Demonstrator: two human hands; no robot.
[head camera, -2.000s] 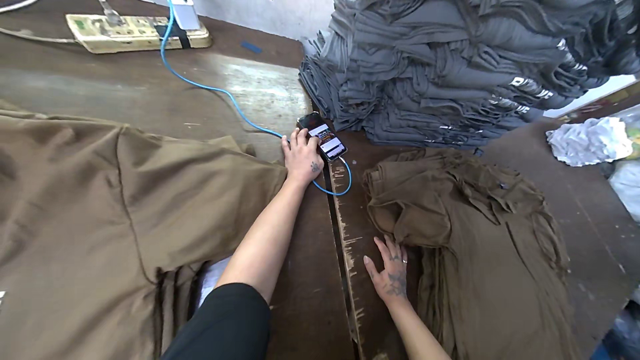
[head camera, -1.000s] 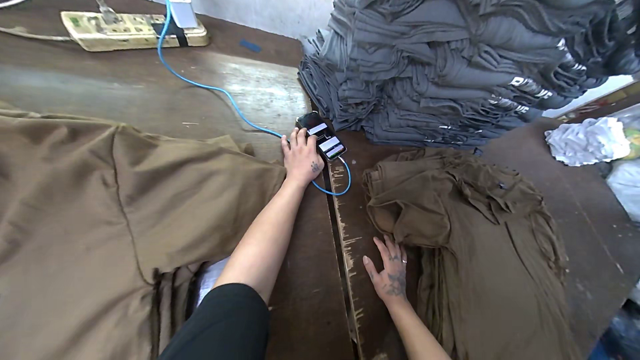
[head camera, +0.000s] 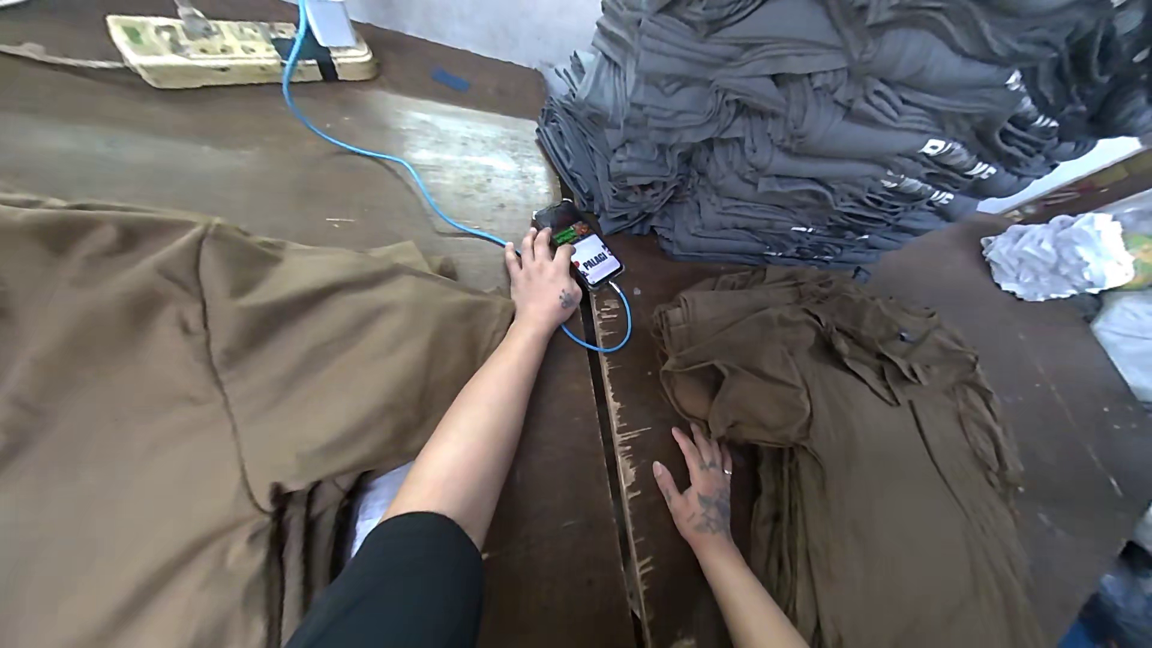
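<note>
My left hand (head camera: 544, 286) reaches up the middle of the view, its fingers apart at the near left edge of a smartphone (head camera: 589, 252) that lies on the dark wooden table. The phone's screen is lit, and a blue charging cable (head camera: 423, 187) loops past it. My right hand (head camera: 702, 495) rests with fingers apart on the wood, its fingertips beside a folded pile of brown garments (head camera: 909, 486). A larger brown garment (head camera: 117, 360) is spread at the left, over further brown layers. Neither hand grips anything that I can see.
Tall stacks of folded dark grey garments (head camera: 765, 126) stand at the back right. A yellowed power strip (head camera: 234, 54) with plugs lies at the back left. A crumpled white bundle (head camera: 1057, 255) sits at the right edge. A gap (head camera: 607, 423) runs between the tabletop sections.
The content on the phone screen has changed. Both hands keep about the same places, and the garments have not moved.
</note>
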